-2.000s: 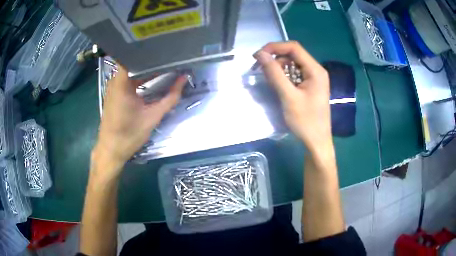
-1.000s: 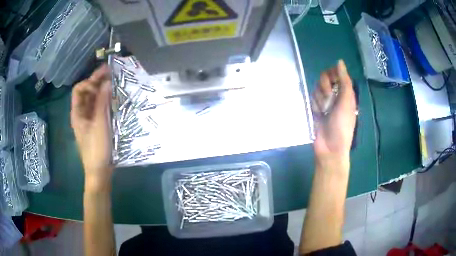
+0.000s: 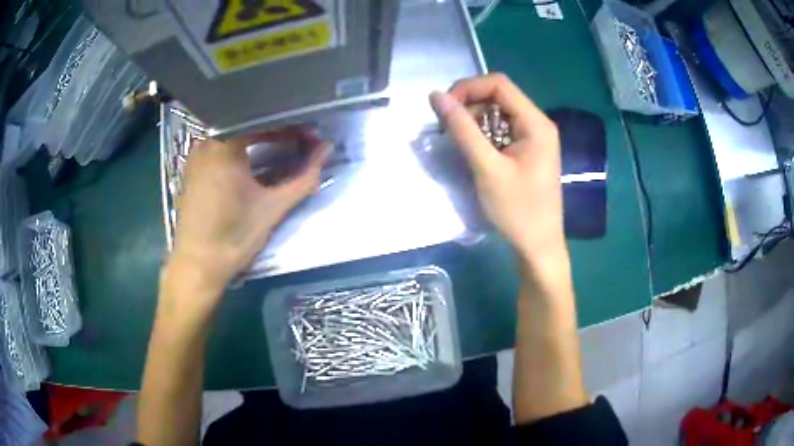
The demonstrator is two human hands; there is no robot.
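Observation:
My left hand reaches over the metal tray, its thumb and fingertips close together at the lower edge of the grey machine head. Whether they pinch a pin is blurred. The fixture under the head is mostly hidden in shadow and glare. My right hand is right of the head, curled round a bunch of metal pins in the palm. Its thumb and index tips are near each other; whether a pin is between them is unclear. A short pin lies on the tray beside my left fingertips.
A clear bin of pins stands nearest my body. More pin bins stand at left. A dark slab lies behind my right wrist. A pin bin stands at upper right, with a cable running below.
Since one second ago, my left hand has moved right from the tray's left edge to the machine head. My right hand has moved left from beyond the tray's right edge, still holding pins. The view has shifted.

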